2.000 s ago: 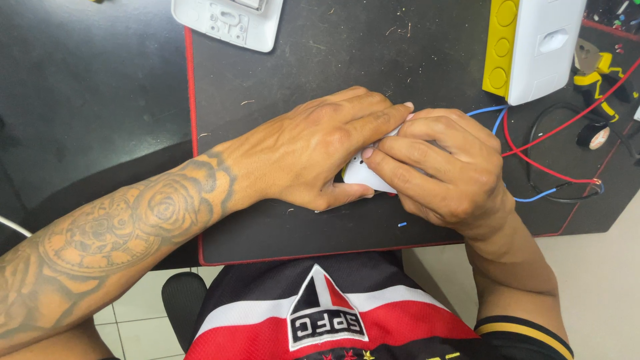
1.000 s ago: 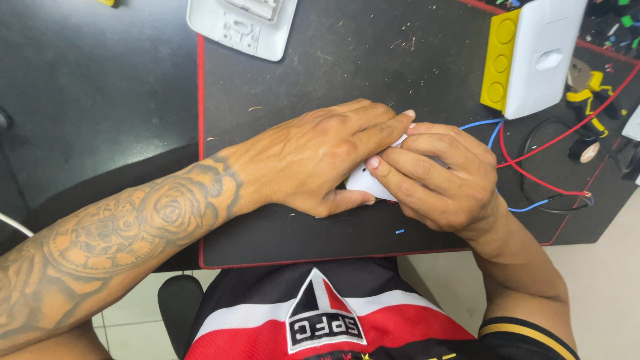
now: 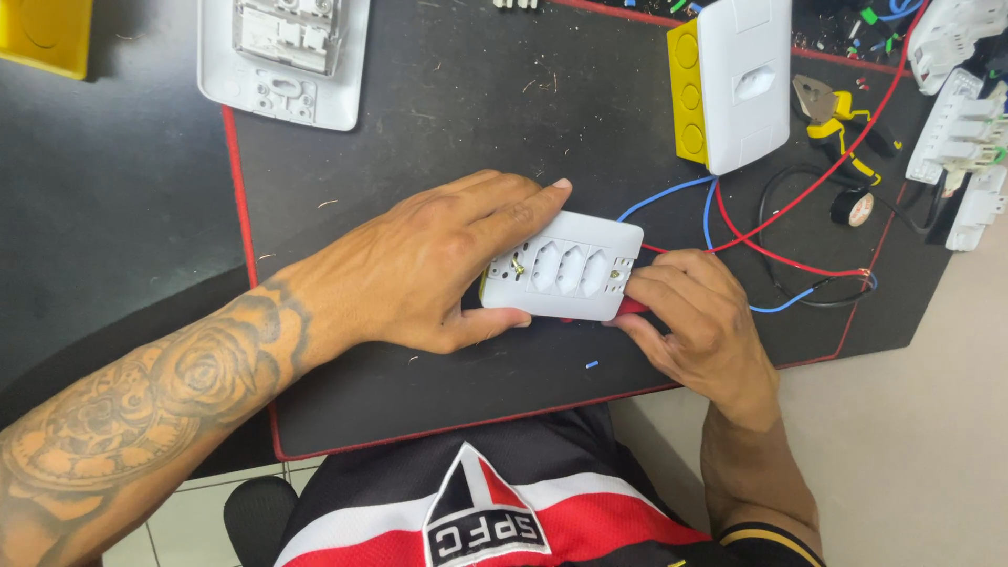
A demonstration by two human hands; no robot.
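A white wall socket plate (image 3: 563, 295) with three outlets lies low on the black mat, a yellow box edge just showing at its left end. A brass-coloured screw (image 3: 516, 266) stands tilted at that end; another (image 3: 617, 275) sits at the right end. My left hand (image 3: 449, 256) grips the plate's left end, thumb at the near edge and fingers over the far edge. At the right end, the curled fingers of my right hand (image 3: 693, 323) are around a red object (image 3: 631, 305), partly hidden, whose kind I cannot tell.
A second socket plate (image 3: 748, 87) on a yellow box stands at the back right, beside pliers (image 3: 827, 110), black tape (image 3: 852, 207) and red and blue wires (image 3: 815, 177). White electrical parts (image 3: 965, 142) lie far right. An upturned white plate (image 3: 339, 94) is back left.
My right hand has moved right and nearer to me, off the plate's middle. The three outlets and the screws, covered before, now show. My left hand still holds the left end.
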